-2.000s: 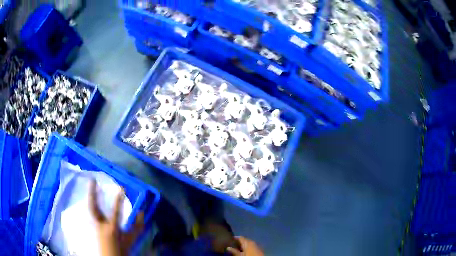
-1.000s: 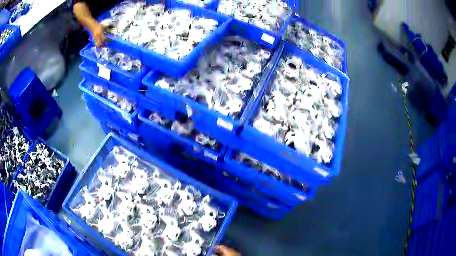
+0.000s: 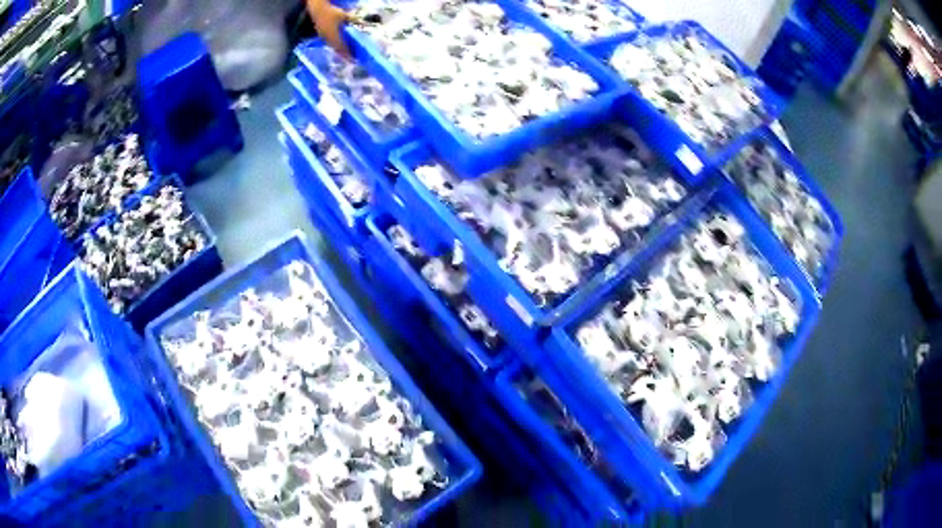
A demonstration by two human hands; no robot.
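Nearest in front of me is the packing crate [image 3: 470, 472], a blue box filled with rows of bagged units [image 3: 300, 407], white with dark spots under glossy film. To its left is the working crate [image 3: 139, 438], with a white liner sheet or bags [image 3: 67, 413] inside and a few dark-and-white bits at its left end. Neither of my hands is in view.
Full crate stacks [image 3: 470, 160] stand close at the right, with white labels. Bulk parts crates [image 3: 207, 270] and a blue stool [image 3: 186, 103] are at upper left. Another person's hand [image 3: 328, 23] touches the top crate's corner. Floor [image 3: 842, 413] shows at right.
The view has swung right and forward, bringing the full crate stacks closer. My left hand over the working crate and my right hand near the packing crate's edge have left the picture.
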